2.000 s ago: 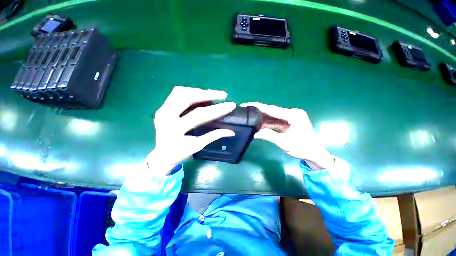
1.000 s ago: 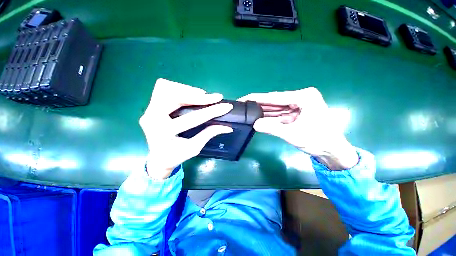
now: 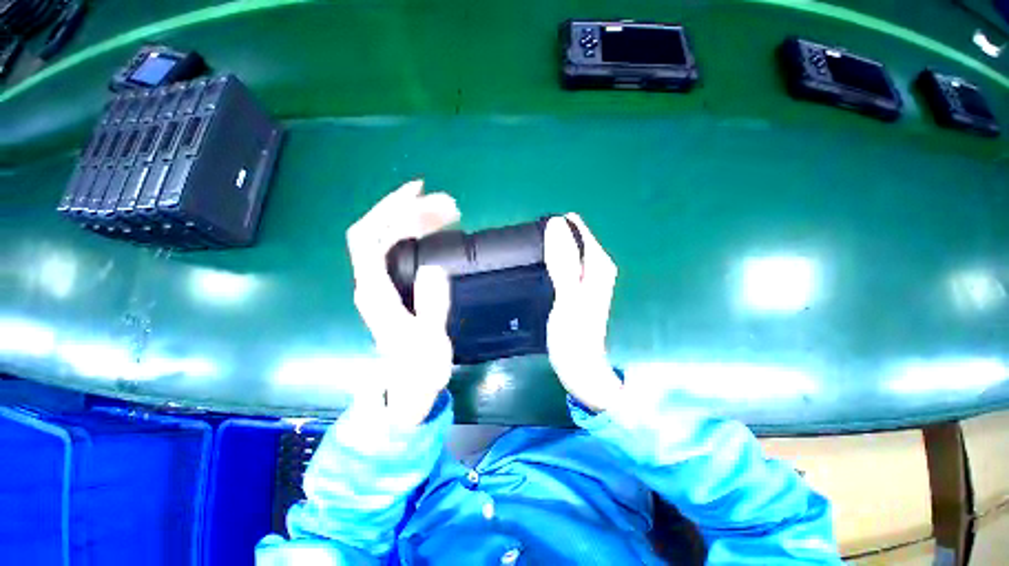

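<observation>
A dark handheld device (image 3: 498, 304) is held between my two hands above the green bench, in the middle of the view. Its plain dark face with a small light mark shows, and a thick black rim, which looks like a protective frame (image 3: 492, 248), runs along its far edge. My left hand (image 3: 401, 293) grips the left end, thumb on the near face. My right hand (image 3: 581, 304) grips the right end, with a finger or thumb over the corner. Whether the rim goes all the way round is hidden by the hands.
A block of stacked dark units (image 3: 177, 160) stands at the left, with a small screened device (image 3: 153, 69) behind it. Several devices, one a grey-front unit (image 3: 628, 55), lie along the far side. Blue totes (image 3: 133, 475) and brown cartons (image 3: 863, 475) are below the bench edge.
My right hand has moved left and now grips the device's right end. The device has turned more level, showing more of its rim. The view has shifted slightly.
</observation>
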